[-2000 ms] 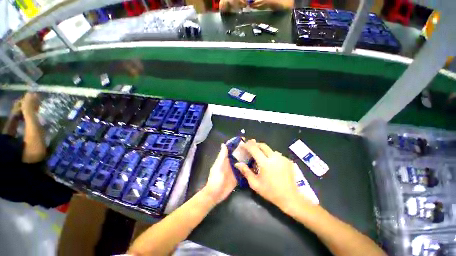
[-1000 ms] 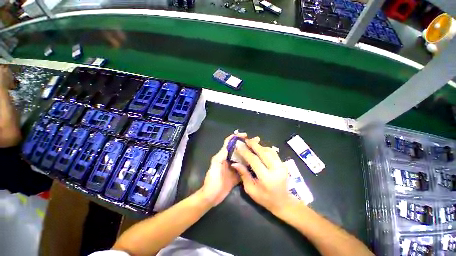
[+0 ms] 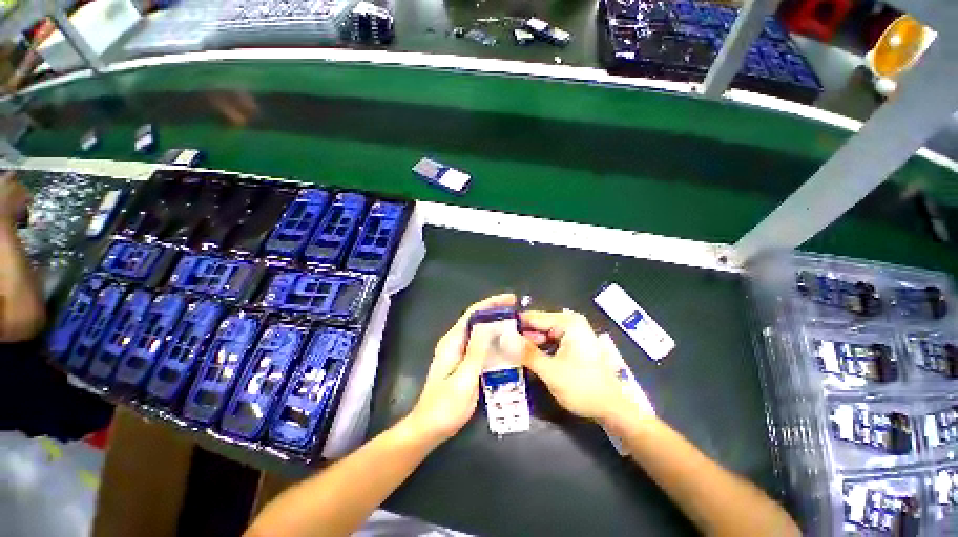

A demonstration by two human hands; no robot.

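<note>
A part-assembled phone (image 3: 505,390) with a pale screen half, a white keypad half and a dark blue upper edge is held upright above the mat. My left hand (image 3: 454,380) grips its left side and top. My right hand (image 3: 570,362) touches its upper right side, thumb on the screen area, fingertips pinched; whether they hold a small part cannot be told. One loose board assembly (image 3: 634,321) lies on the mat to the right. A second board assembly (image 3: 627,386) lies partly hidden behind my right hand.
A black tray (image 3: 403,233) of blue housings is at left, over a whitish liner. A clear tray (image 3: 779,346) of small parts is at right. A green belt (image 3: 588,157) carries phones beyond a white rail. A metal post rises at right. Another person's arm is at far left.
The phone has turned so its screen and keypad face show between my hands. My right hand has shifted to its upper right side. A phone on the belt has moved left.
</note>
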